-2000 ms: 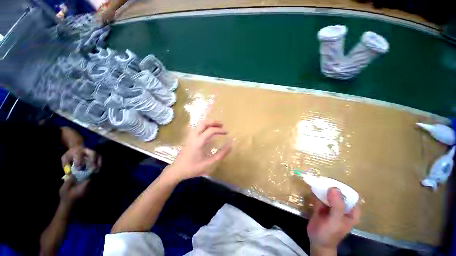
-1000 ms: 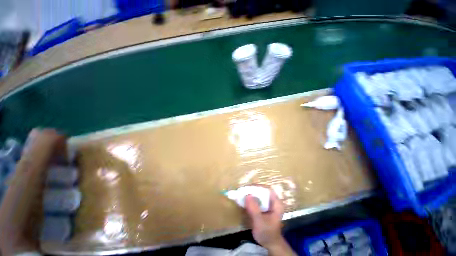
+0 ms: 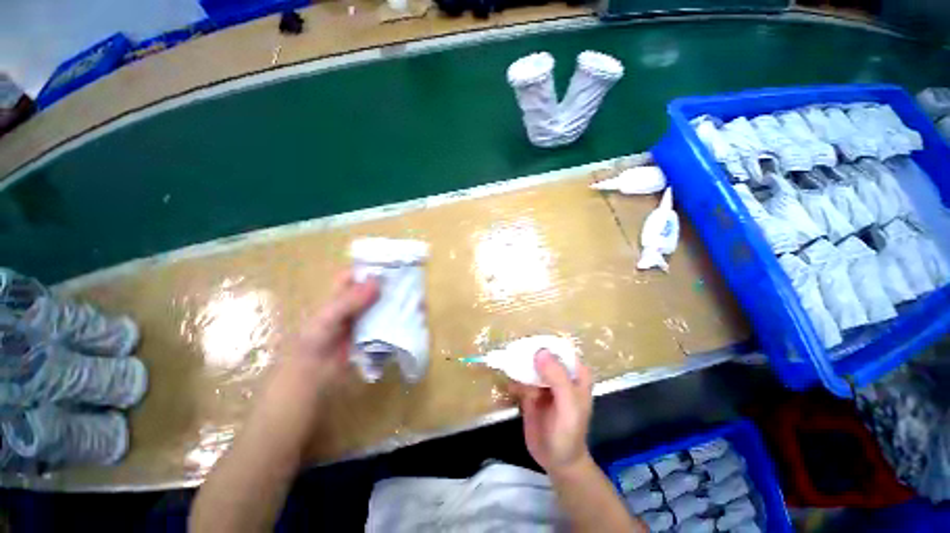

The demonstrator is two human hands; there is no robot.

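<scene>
My left hand (image 3: 331, 331) holds a grey-white gathered fabric piece (image 3: 392, 307) by its left side, above the tan board (image 3: 292, 401). The piece has a thick rim at its top and an open, notched end facing me. My right hand (image 3: 557, 411) holds a white glue bottle (image 3: 529, 359) lying sideways, its thin teal-green nozzle pointing left toward the piece, with a gap between them. Stacked pieces (image 3: 83, 380) lie at the board's left end, cut off by the picture's edge.
A V-shaped pair of pieces (image 3: 563, 102) lies on the green belt (image 3: 344, 135). Two spare bottles (image 3: 635, 181) (image 3: 658, 231) lie beside a large blue crate (image 3: 719, 245) of pale pieces. A lower blue crate (image 3: 766, 468) and a dark red crate (image 3: 891, 484) are below at right.
My left hand has moved from the stack at left to the board's middle with one piece in it. My right hand still holds the bottle. The view has turned right since the earliest frame.
</scene>
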